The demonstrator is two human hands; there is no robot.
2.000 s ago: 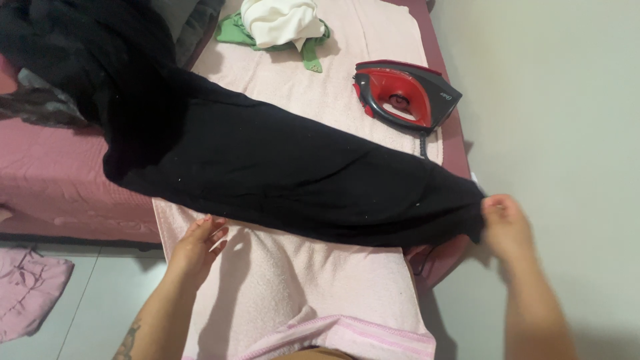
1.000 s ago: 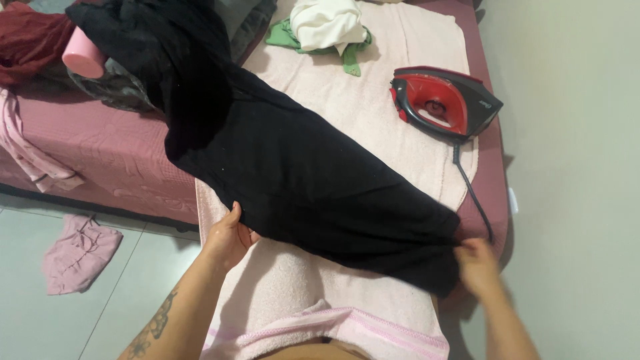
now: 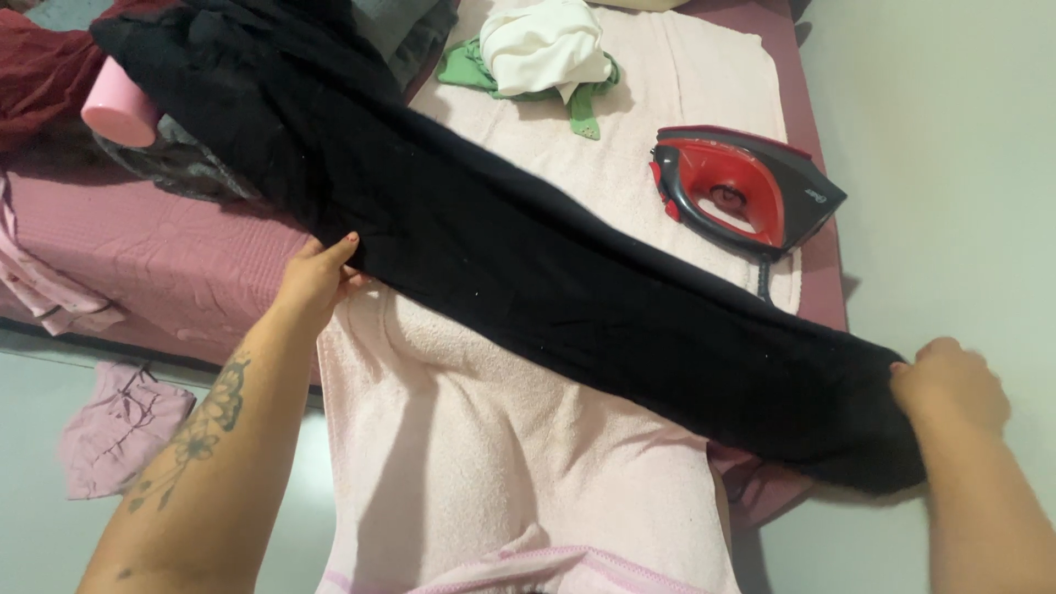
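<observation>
A long black garment point(image 3: 544, 264), with a leg or sleeve shape, stretches diagonally from the upper left down to the right. Its near edge is pinched in my left hand point(image 3: 322, 276), the thumb on top. At the right, my right hand point(image 3: 953, 388) grips the garment's narrow end. Beneath the cloth lies a pale pink towel point(image 3: 462, 462), which also hangs over the bed's near edge. A red and dark grey Oster clothes iron point(image 3: 742, 194) rests on the towel beyond the garment, its cord running partly under the black cloth.
White cloth point(image 3: 544, 45) and green cloth point(image 3: 584, 115) lie bunched on the towel. At upper left, a pink cup-like object point(image 3: 121, 107) sits among dark and red clothes point(image 3: 49, 70). The bed has a pink quilted cover point(image 3: 165, 256). A pink garment point(image 3: 124, 429) lies on the tiled floor.
Since one second ago, my right hand has moved to the right with the garment's end, and the cloth is stretched out longer. The iron stays on the towel.
</observation>
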